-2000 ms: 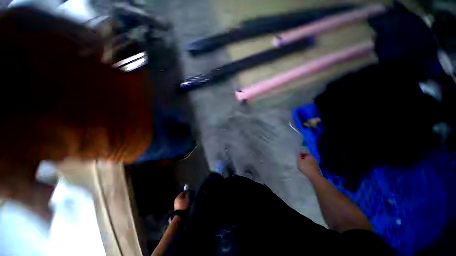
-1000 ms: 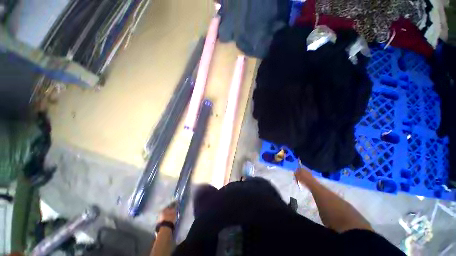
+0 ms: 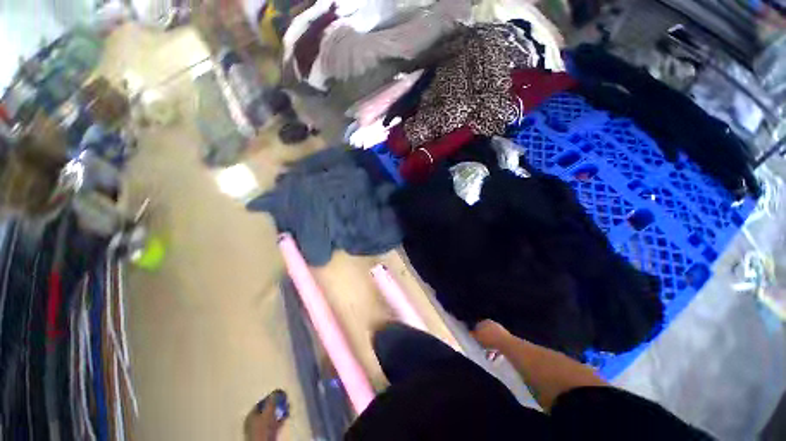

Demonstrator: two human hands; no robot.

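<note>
My left hand (image 3: 260, 420) is low in the picture, small, blurred and cut off by the bottom edge. A small dark, blue-and-white item (image 3: 277, 405) shows at its fingers; its exact shape is unclear. My right hand (image 3: 489, 334) hangs in front of my body beside a black cloth pile (image 3: 526, 250). Its fingers look curled, and a tiny reddish spot shows by them. Whether it holds anything cannot be told.
Pink rolls (image 3: 326, 323) and dark rolls (image 3: 303, 362) lie on the tan floor ahead. Grey cloth (image 3: 332, 202) lies beyond them. A blue plastic pallet (image 3: 642, 202) bears black, dark red and leopard-print cloth (image 3: 470, 82). Long dark strips (image 3: 65, 319) are at the left.
The view has turned and moved forward along the rolls. The grey cloth and pallet now show more fully. My left hand sits lower and is more cut off; my right hand stays near the black cloth.
</note>
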